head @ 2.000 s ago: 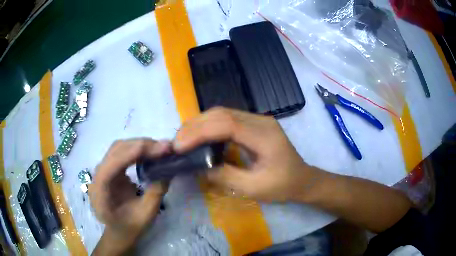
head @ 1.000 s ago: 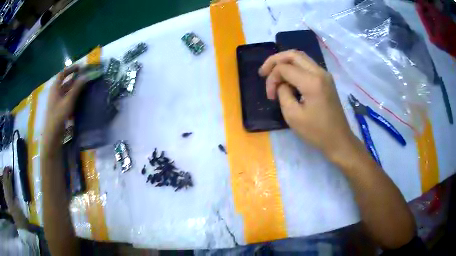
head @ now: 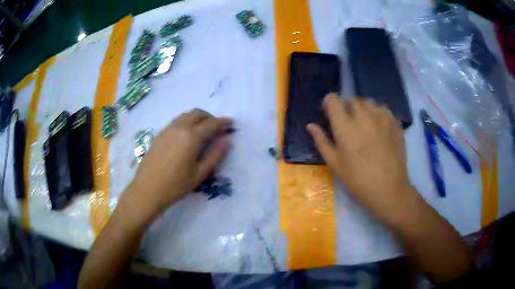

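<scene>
My left hand (head: 178, 155) is over the small black parts (head: 217, 187). Its thumb and fingertips are pinched on a tiny dark part (head: 229, 130) above the white surface. My right hand (head: 367, 147) reaches over the right side of an open black case shell (head: 308, 107). Its thumb and index finger are apart over the shell, and blur hides whether they grip it. The shell lies hollow side up, partly on the orange tape. A second black shell (head: 375, 70) lies to its right, its lower part behind my right hand.
Several green circuit boards (head: 135, 93) lie at the left, with one more (head: 250, 23) at the top. Two black cases with boards fitted (head: 81, 149) lie further left. Blue-handled cutters (head: 443, 149) and a clear zip bag (head: 457, 73) lie at the right.
My left hand has put the black case down beside the other fitted case and moved right to the small parts. My right hand is lower on the open shell. The view has shifted left.
</scene>
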